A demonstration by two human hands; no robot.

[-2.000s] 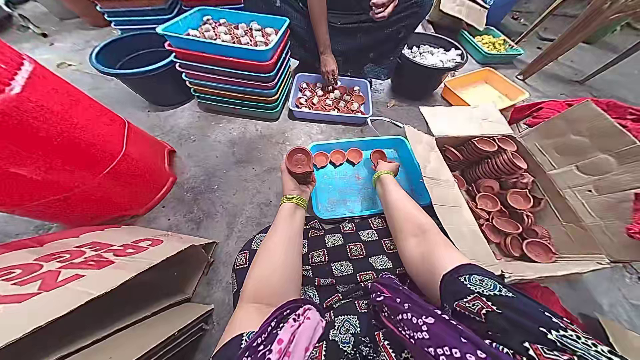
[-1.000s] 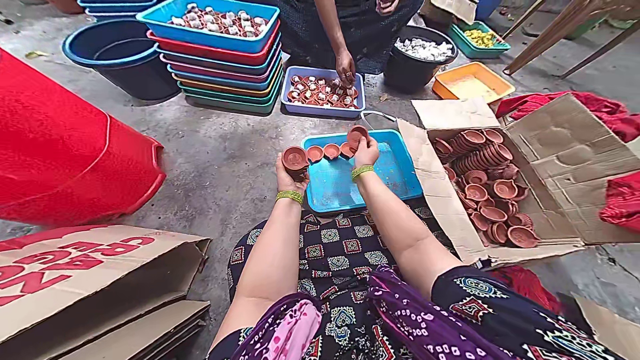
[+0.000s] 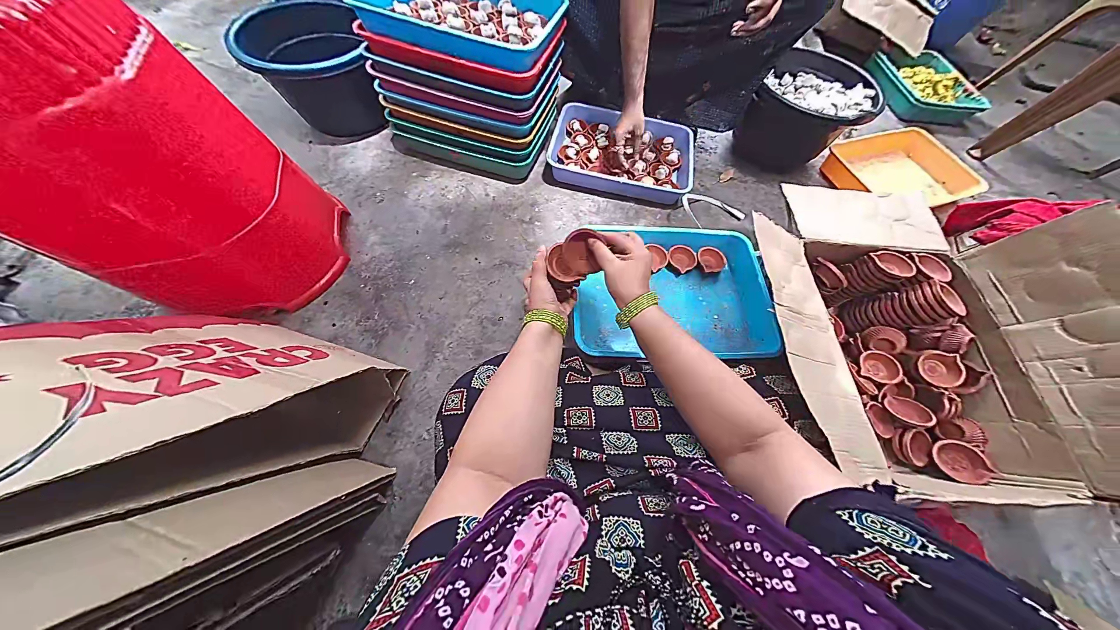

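Note:
My left hand (image 3: 549, 289) grips a stack of small terracotta oil lamps (image 3: 560, 265) at the left rim of a blue plastic tray (image 3: 700, 328). Close beside it, my right hand (image 3: 623, 262) holds one terracotta lamp (image 3: 581, 250) by its edge, tilted against that stack; whether the two touch firmly is hard to tell. Along the far side of the tray stands a row of lamps (image 3: 682, 258), its left end partly hidden by my right hand. More lamps (image 3: 910, 411) lie stacked and loose in the open cardboard box to the right.
Across from me a co-worker's hand (image 3: 628, 131) reaches into a lilac tray (image 3: 621, 185) of filled lamps. Stacked trays (image 3: 472, 131), a dark tub (image 3: 306, 74), a black bucket (image 3: 770, 131) and an orange tray (image 3: 962, 179) surround it. A red container (image 3: 175, 175) and cardboard (image 3: 175, 367) are left.
My right hand has moved left, from the right end of the lamp row two seconds ago to beside my left hand, carrying a lamp. The view has shifted slightly.

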